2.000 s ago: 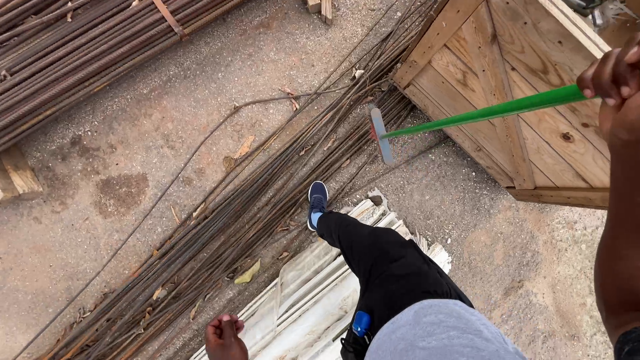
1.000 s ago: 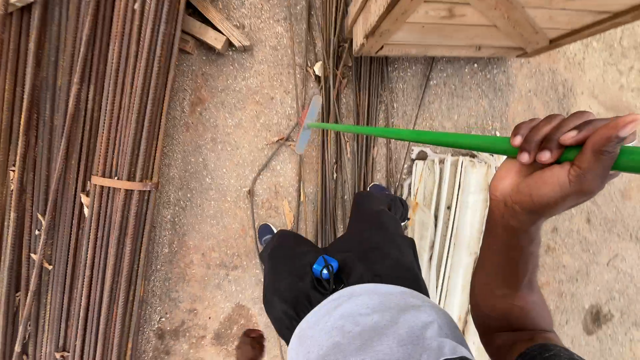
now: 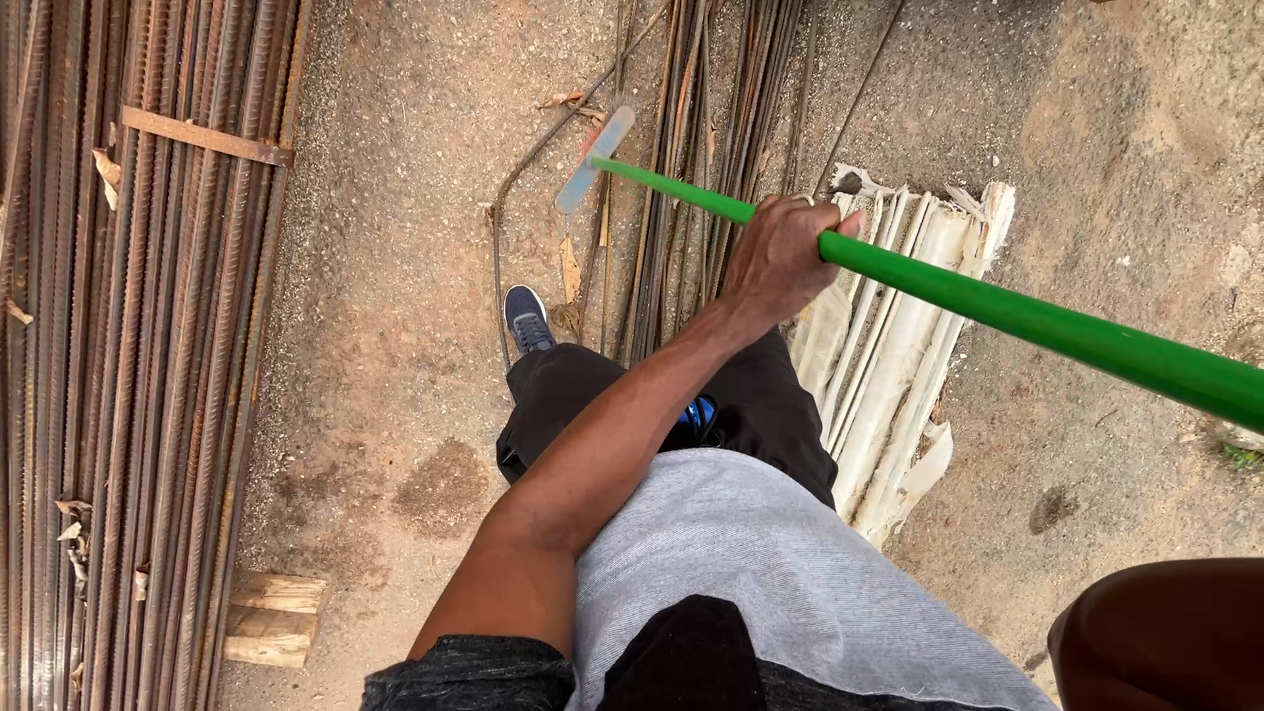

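Observation:
My left hand [image 3: 787,252] is closed around a green pole [image 3: 987,301], about midway along the part in view. At the pole's far end is a flat, pale grey crosspiece [image 3: 595,160] with a bit of red beside it, slightly blurred, above the ground near the thin bars. The pole's near end runs out of view at the right edge. My right hand is out of view; only part of the right arm [image 3: 1165,632] shows at the lower right corner.
Bundled ribbed steel rebar [image 3: 148,346] with a rusty strap [image 3: 207,135] lies at left, by wood blocks [image 3: 272,619]. Thin steel bars [image 3: 681,197] run ahead between my feet, with a bent rod [image 3: 501,227] beside them. White folded sheeting [image 3: 889,365] lies at right.
My left hand, low and off the pole before, now grips it. My right hand, seen on the pole earlier, has left the view. The wooden crate has mostly left the view as it shifted.

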